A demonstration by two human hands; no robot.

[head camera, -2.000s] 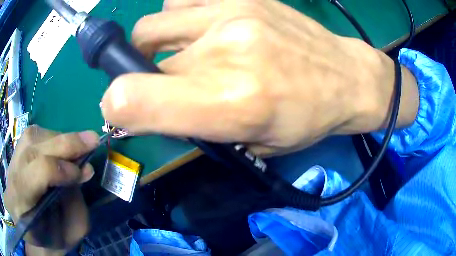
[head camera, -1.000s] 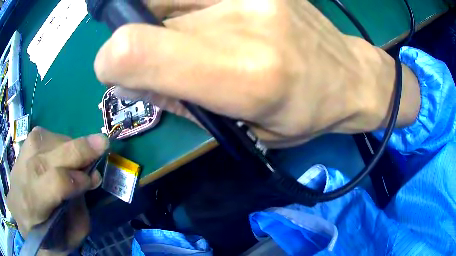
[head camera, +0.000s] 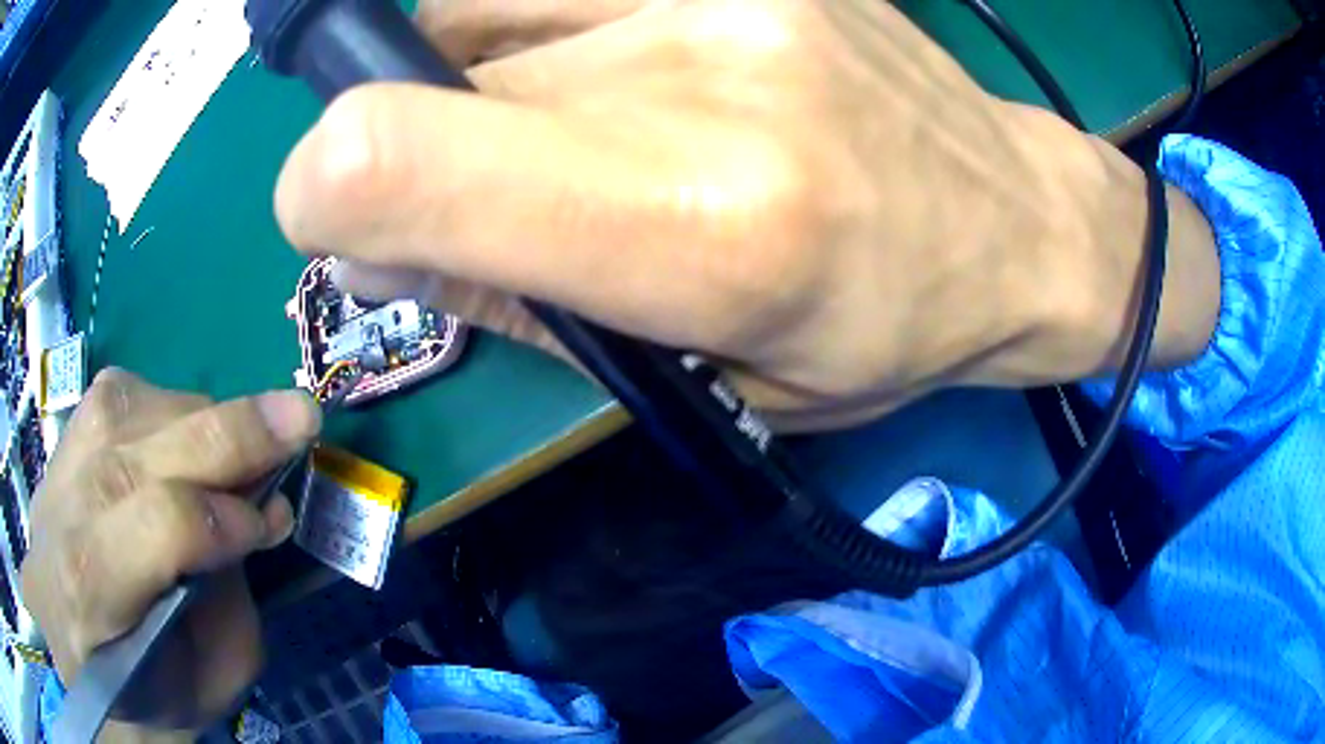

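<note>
A pink watch housing [head camera: 381, 332] lies open side up on the green mat, its circuit board showing; my right hand hides its upper part. A silver battery [head camera: 349, 526] with a yellow tape edge hangs below it over the bench edge. Thin battery leads [head camera: 337, 381] show at the housing's lower left corner. My left hand [head camera: 160, 509] grips dark tweezers [head camera: 124, 654], their points at those leads. My right hand [head camera: 698, 218] holds the black soldering iron [head camera: 356, 44] above the housing; the iron's tip is out of the picture.
A white tray [head camera: 53, 291] with watch units stands at the left edge. A printed paper sheet [head camera: 163, 109] lies on the green mat. The iron's black cable [head camera: 1119, 422] loops over my right wrist. The wood-coloured bench edge [head camera: 509, 472] runs below the housing. More black cables cross the mat at upper right.
Since the oldest frame, my right hand and the iron have moved up, uncovering much of the housing. My left hand has shifted slightly right. The battery has barely moved.
</note>
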